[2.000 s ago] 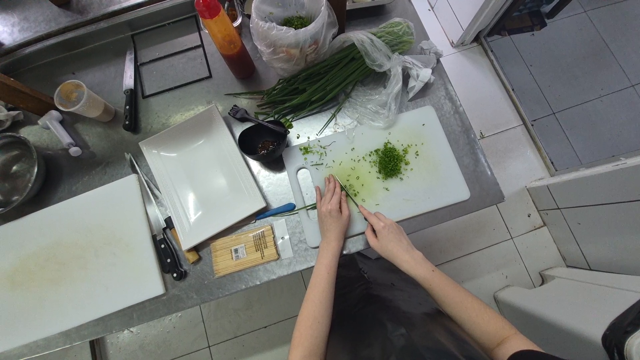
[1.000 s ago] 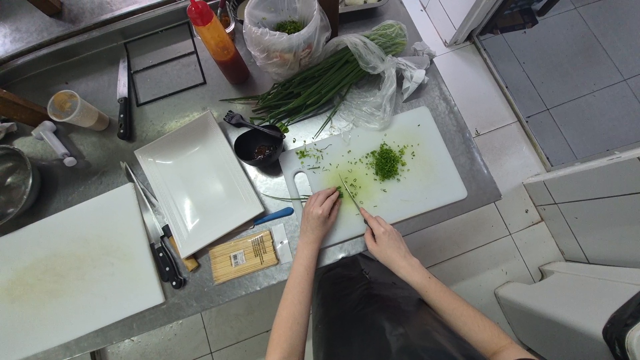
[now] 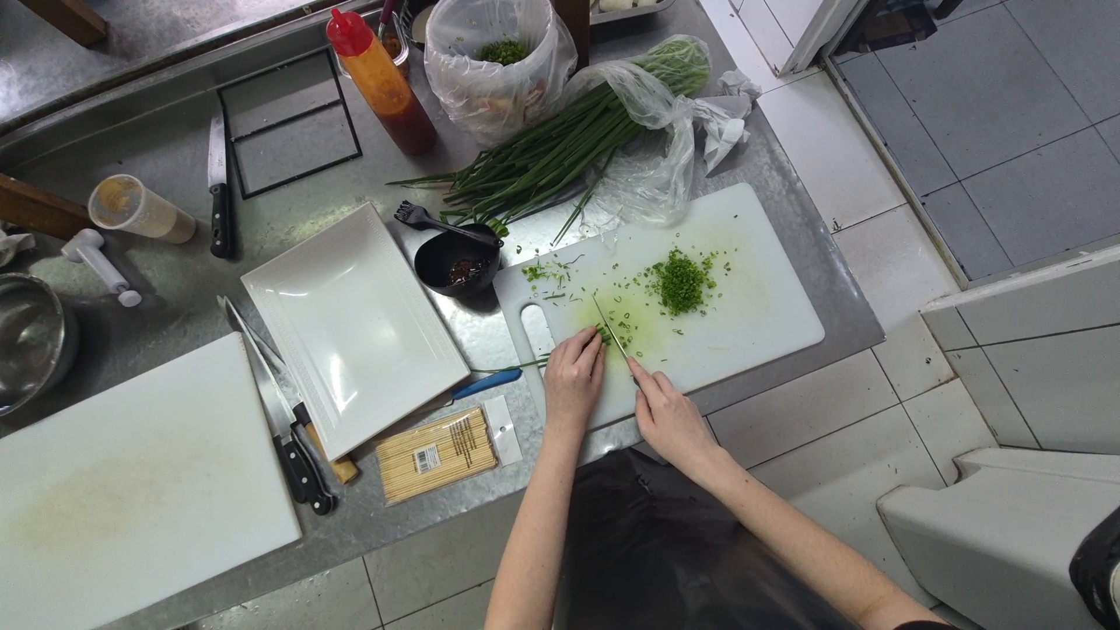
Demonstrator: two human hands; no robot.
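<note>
My left hand (image 3: 575, 372) presses a few green chives (image 3: 602, 332) onto a white plastic cutting board (image 3: 744, 262), near its handle slot; their long ends stick out to the left. In my right hand (image 3: 672, 418) is a small knife (image 3: 610, 325), its thin blade pointing up and left, just right of the chive tips. My fingers cover most of its handle. A heap of finely chopped chives (image 3: 682, 282) lies on the board beyond the knife, with loose bits scattered around it. Behind the board rests a large bunch of long chives (image 3: 551, 162), partly in a clear plastic bag (image 3: 669, 166).
Left of the board stand a black bowl (image 3: 457, 262) with a brush and a white rectangular plate (image 3: 359, 328). A blue-handled tool (image 3: 486, 383) and packaged wooden skewers (image 3: 437, 455) lie near the front. Several knives (image 3: 297, 464) lie beside another white board (image 3: 149, 490). A sauce bottle (image 3: 385, 87) stands behind.
My left hand has drawn back from its flatter, outstretched pose of two seconds ago to bent fingers on the chives. The knife is still in my right hand.
</note>
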